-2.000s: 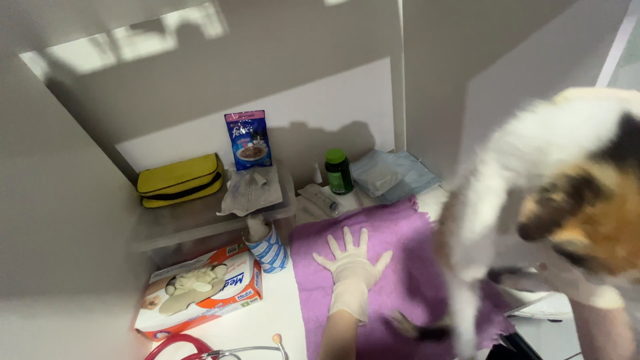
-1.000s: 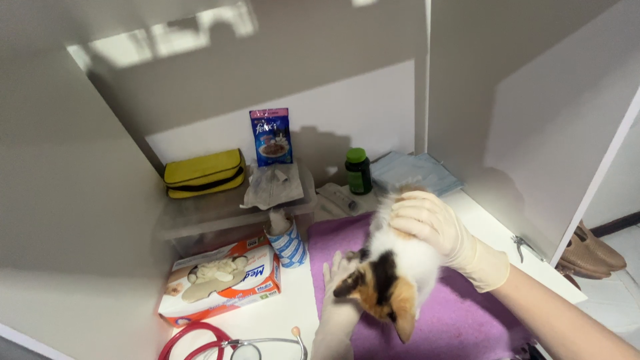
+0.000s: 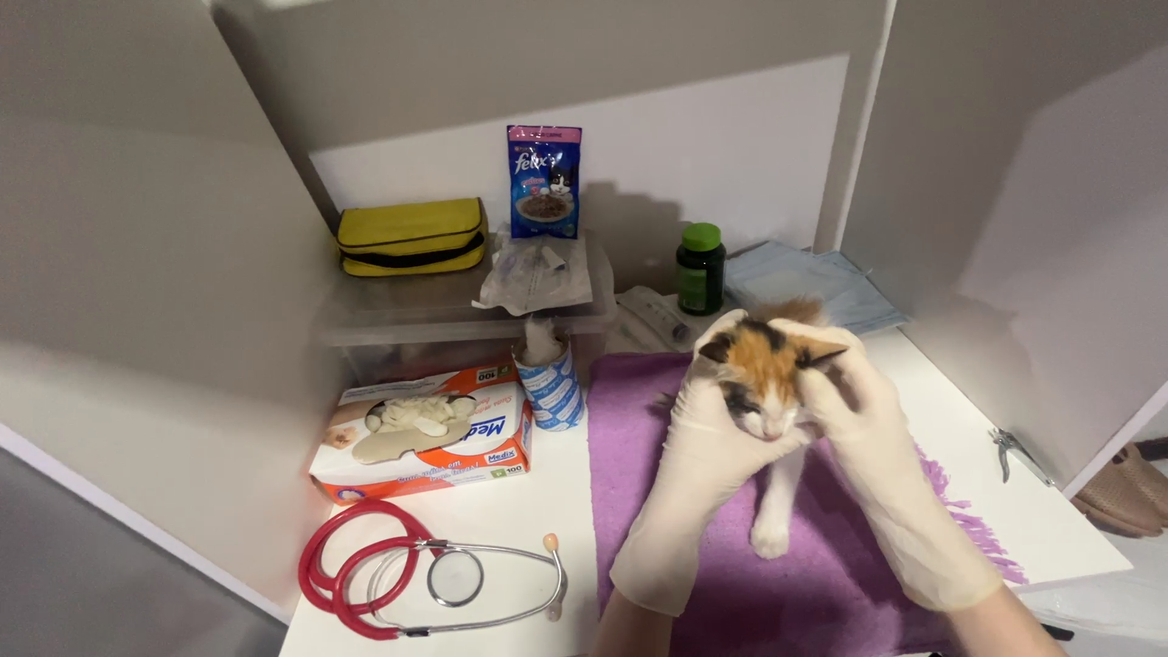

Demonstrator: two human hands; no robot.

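A calico kitten point(image 3: 766, 383) faces me on a purple fringed towel point(image 3: 639, 511), one white foreleg stretched toward me. Both my hands wear pale latex gloves and cup its head. My left hand point(image 3: 707, 447) holds the left side of the face in view, its thumb under the chin. On the other side, my right hand point(image 3: 853, 411) grips the cheek and the base of the ear, with its fingers behind the head. Most of the kitten's body is hidden behind its head and my hands.
Left of the towel lie a red stethoscope point(image 3: 456, 577), a Medix glove box point(image 3: 424, 438) and a blue-patterned roll point(image 3: 552, 388). Behind stand a plastic bin point(image 3: 411, 315), yellow case point(image 3: 411, 237), Felix pouch point(image 3: 545, 182), green-capped bottle point(image 3: 701, 269) and blue pads point(image 3: 812, 278). Nail clippers point(image 3: 1013, 454) lie right.
The kitten came down from the right onto the towel, then turned its face up toward me. My right hand has moved from its back to its head; my left hand has moved up to its face.
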